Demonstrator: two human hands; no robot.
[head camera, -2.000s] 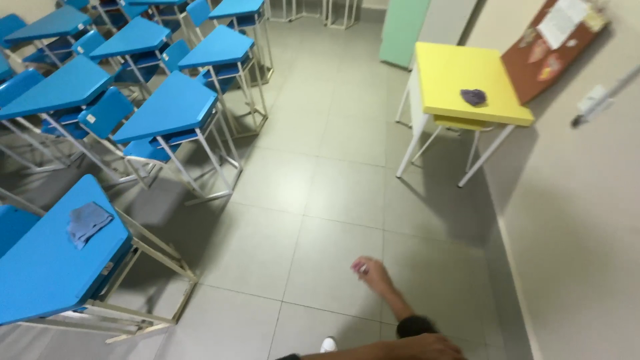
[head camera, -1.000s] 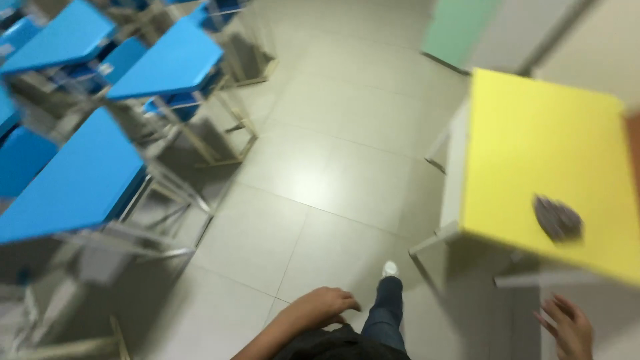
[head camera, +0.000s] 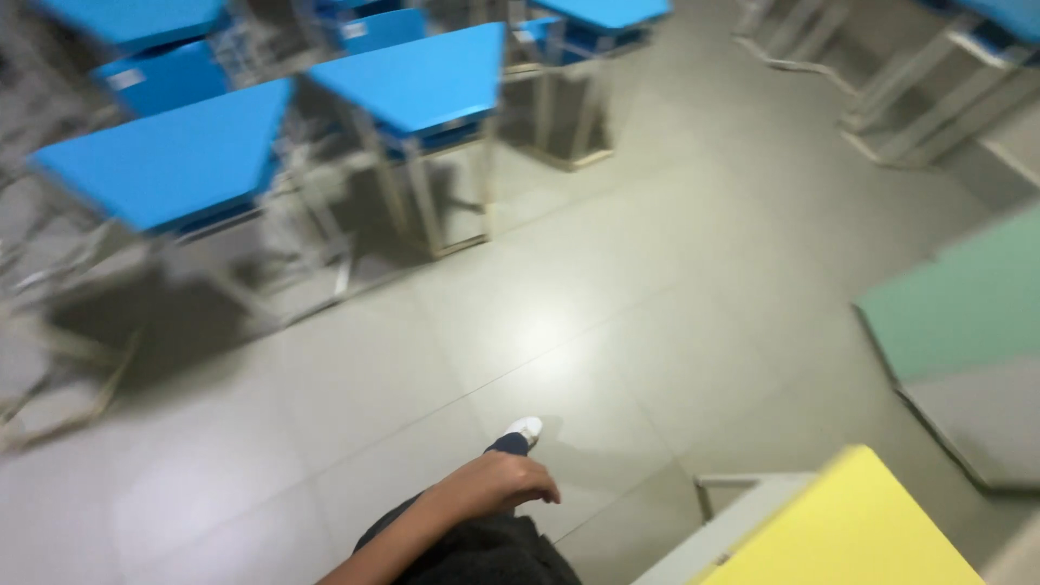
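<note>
My left hand (head camera: 510, 481) hangs low in front of my body, its fingers bent downward and partly hidden. No object shows in it, though blur hides the palm side. It is above my dark clothing and near a white shoe (head camera: 526, 428) on the tiled floor. A table with a yellow top (head camera: 861, 528) stands to the right of this hand, not touching it, cut off by the bottom edge. My right hand is out of the picture.
Blue-topped desks (head camera: 175, 158) with metal legs and blue chairs (head camera: 175, 77) fill the upper left. More desks (head camera: 1007, 16) stand at the upper right. A green and grey panel (head camera: 959, 301) is at the right, beyond the yellow table. Tiled floor (head camera: 569, 284) runs between them.
The view has turned strongly. My right hand, beside the yellow table one second ago, has left the view, as has the dark crumpled cloth on that table.
</note>
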